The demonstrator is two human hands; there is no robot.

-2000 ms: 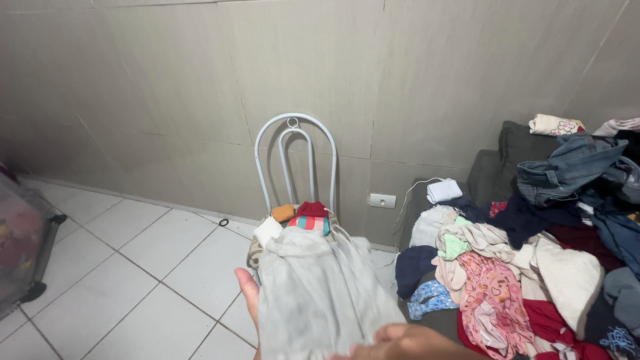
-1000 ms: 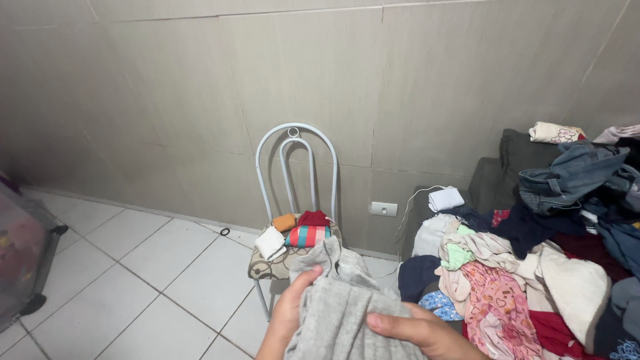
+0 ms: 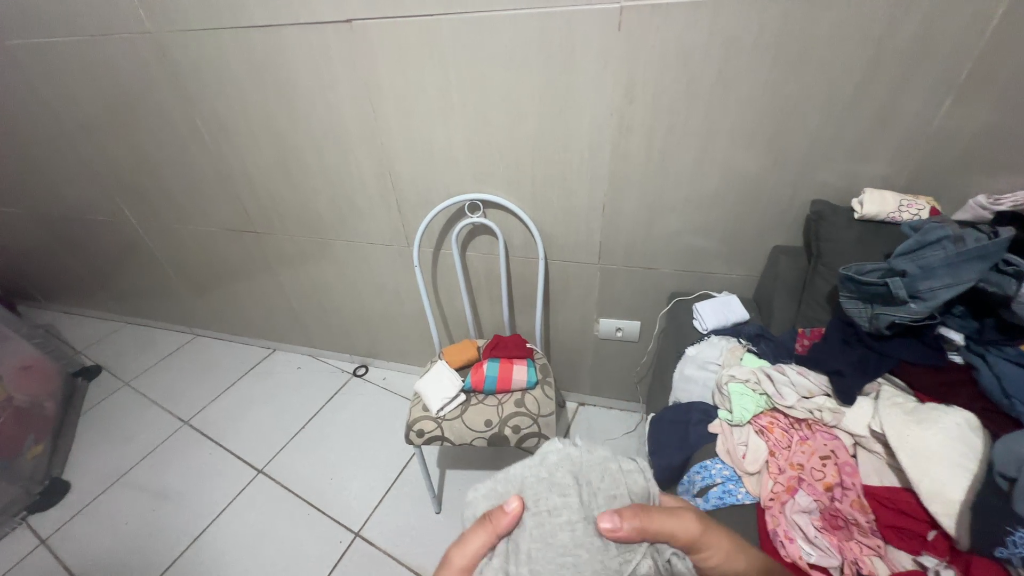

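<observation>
A light grey cloth garment (image 3: 568, 512), gathered into a compact bundle, is between my two hands at the bottom centre. My left hand (image 3: 482, 538) grips its left side with the thumb on top. On its right side my right hand (image 3: 680, 532) holds it the same way; the fingers beneath are mostly hidden. Beyond the bundle stands a metal chair with a patterned seat (image 3: 488, 428). On that seat lie a folded white cloth (image 3: 439, 388), an orange folded cloth (image 3: 460, 354), a dark red one (image 3: 507, 346) and a striped, multicoloured one (image 3: 502, 375).
A grey sofa (image 3: 780, 280) at the right bears a heap of loose clothes, with jeans (image 3: 920, 272), a pink printed garment (image 3: 808, 472) and a folded white cloth (image 3: 720, 313). A wall socket (image 3: 619, 330) has a cable nearby. At the left edge is a transparent wheeled container (image 3: 36, 424).
The grey garment hung spread out, then was folded over, and is now a smaller bundle in both hands. It has moved lower in view, leaving the chair seat more visible.
</observation>
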